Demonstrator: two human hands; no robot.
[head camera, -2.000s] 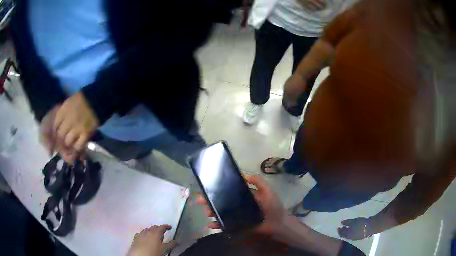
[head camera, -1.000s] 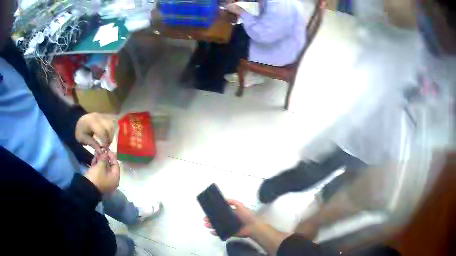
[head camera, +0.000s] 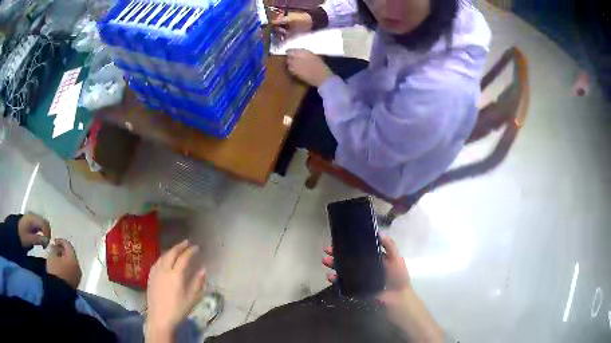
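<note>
A black smartphone (head camera: 356, 246) with a dark screen lies upright in my right hand (head camera: 396, 271), low in the middle of the view. The thumb is along its right edge and fingertips show at its left edge. My left hand (head camera: 175, 285) is raised at the lower left, away from the phone. Its fingers are a little apart and slightly blurred, and nothing shows in it.
A tall stack of blue crates (head camera: 194, 67) stands on a brown desk (head camera: 248, 151). A person (head camera: 415, 107) sits there on a wooden chair (head camera: 512, 120), writing on paper (head camera: 315, 43). A red bag (head camera: 132, 249) is on the floor. Another person's hands (head camera: 61, 261) are at far left.
The view has swung towards the desk and seated person, which appear larger. My left hand has come into view. The phone is still in my right hand and now sits further right.
</note>
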